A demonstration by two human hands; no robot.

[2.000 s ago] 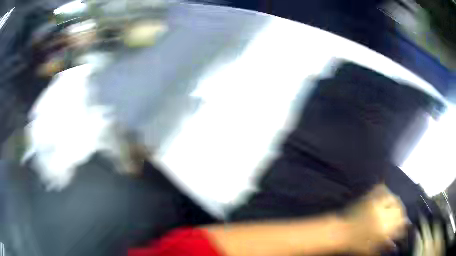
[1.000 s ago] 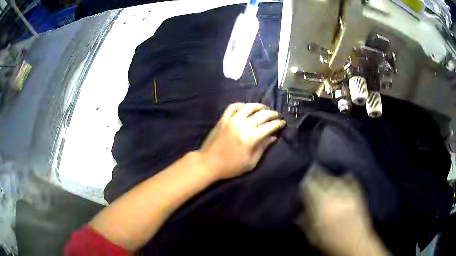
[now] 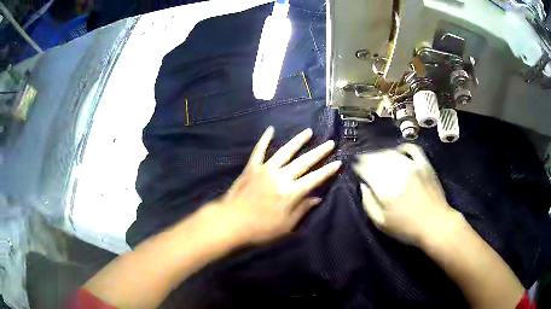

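A dark navy garment point(image 3: 199, 151) covers the tabletop under the sewing machine head point(image 3: 513, 66). A stitched rectangle with yellow end bars shows on the cloth at upper left. My left hand point(image 3: 272, 187) lies on the cloth with fingers spread, left of and below the presser foot point(image 3: 350, 128). My right hand point(image 3: 402, 190) is on the cloth just below and right of the foot, fingers bent and slightly blurred; whether it pinches cloth cannot be told. The needle tip is not clear.
The bright lamp point(image 3: 272, 57) hangs left of the head, over the cloth. Ribbed white tension knobs point(image 3: 426, 107) stick out low on the head. The white tabletop point(image 3: 106, 175) shows at left, beside a grey extension point(image 3: 45, 127). A blue crate point(image 3: 57, 30) is at upper left.
The view has come onto the machine from the side. Since one second ago, my left hand has spread its fingers flat, and my right hand has moved up towards the foot; the cloth there lies flatter.
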